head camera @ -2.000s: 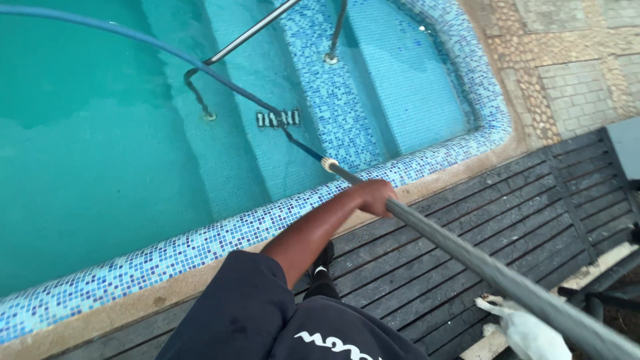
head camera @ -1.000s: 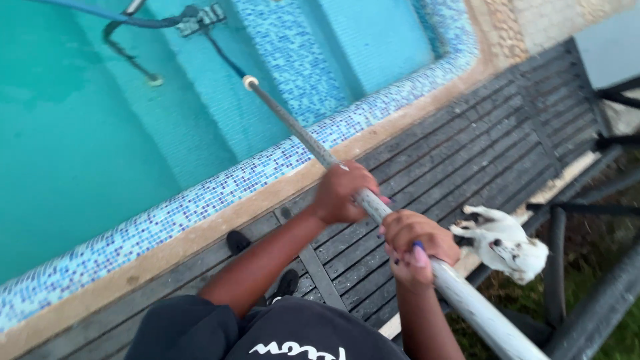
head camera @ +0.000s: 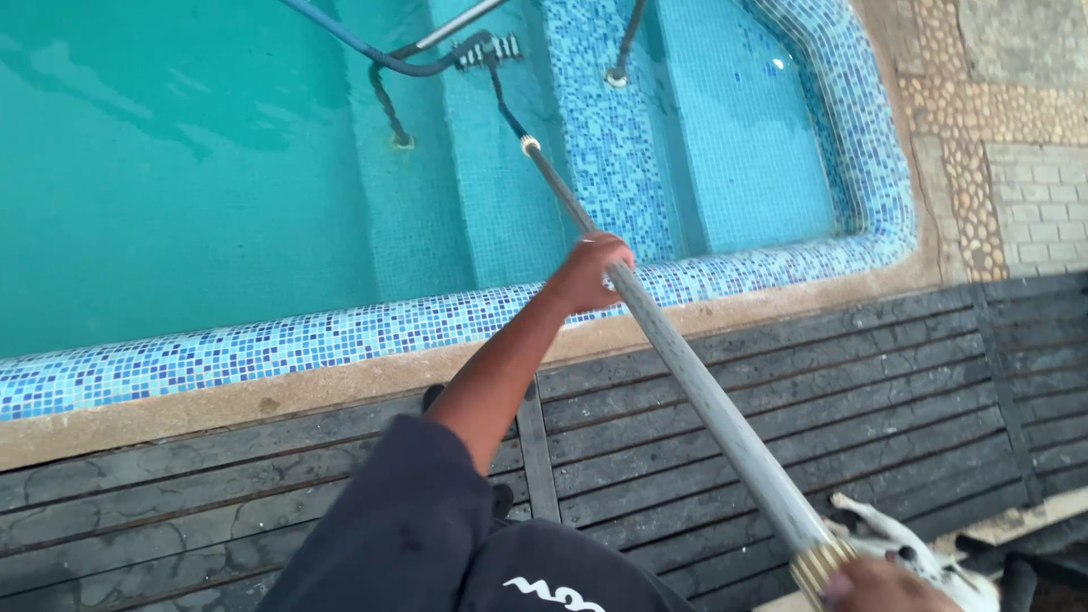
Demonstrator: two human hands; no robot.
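Note:
A long metal telescopic pole [head camera: 714, 391] runs from the lower right out over the pool. My left hand [head camera: 597, 270] is wrapped around its middle, above the tiled pool edge. At the lower right my right hand [head camera: 888, 586], partly cut off by the frame, holds the pole by its ribbed gold-coloured collar [head camera: 820, 568]. The pole's far end joins a pool vacuum head [head camera: 489, 51] at the submerged steps, and a blue hose [head camera: 340, 36] leads from the head to the upper left.
A metal handrail [head camera: 459, 23] stands over the pool steps [head camera: 501, 195]. Blue mosaic tiles [head camera: 255, 348] line the rim beside a dark slatted wooden deck [head camera: 765, 357]. A white dog [head camera: 909, 544] lies at the lower right, close to the pole. Stone paving [head camera: 1033, 204] lies beyond.
My right hand has moved down the pole, away from my left hand; one second ago they were close together. The view has shifted.

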